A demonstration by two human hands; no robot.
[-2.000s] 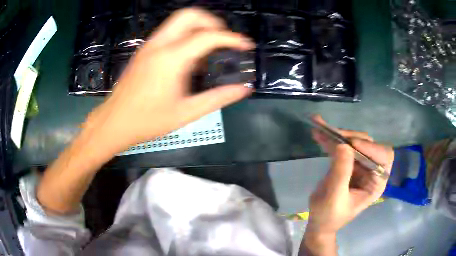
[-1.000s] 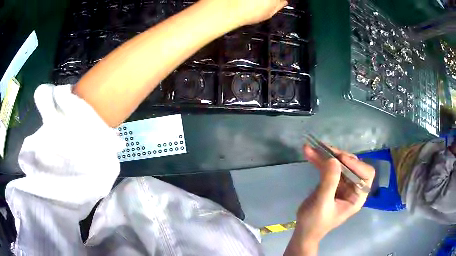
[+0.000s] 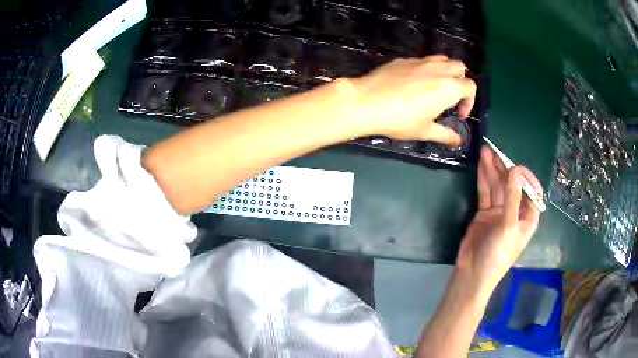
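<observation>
My left hand [image 3: 413, 101] is at the front right corner of the glossy black blister tray [image 3: 203, 94], its fingers closed around a round black housing [image 3: 456, 127]. Whether the housing is lifted clear of its pocket I cannot tell. My right hand [image 3: 505, 203] is just right of that corner and holds the slim tweezers [image 3: 516, 171] like a pen, tip pointing up and left toward the housing, not touching it. The sticker backing sheet [image 3: 318, 192] with rows of small dark rings lies in front of the tray, its left part hidden by my left forearm.
White and yellowish paper strips [image 3: 70, 101] lie at the left. A clear tray of glittering small parts [image 3: 594, 154] is at the far right. A blue plastic frame [image 3: 528, 308] is below the bench edge, beside another person's sleeve [image 3: 607, 318]. Yellow-black tape [image 3: 483, 347] marks the floor.
My left hand has come back from the tray's far part to its front right corner and now grips a housing. My right hand with the tweezers has moved up beside that corner.
</observation>
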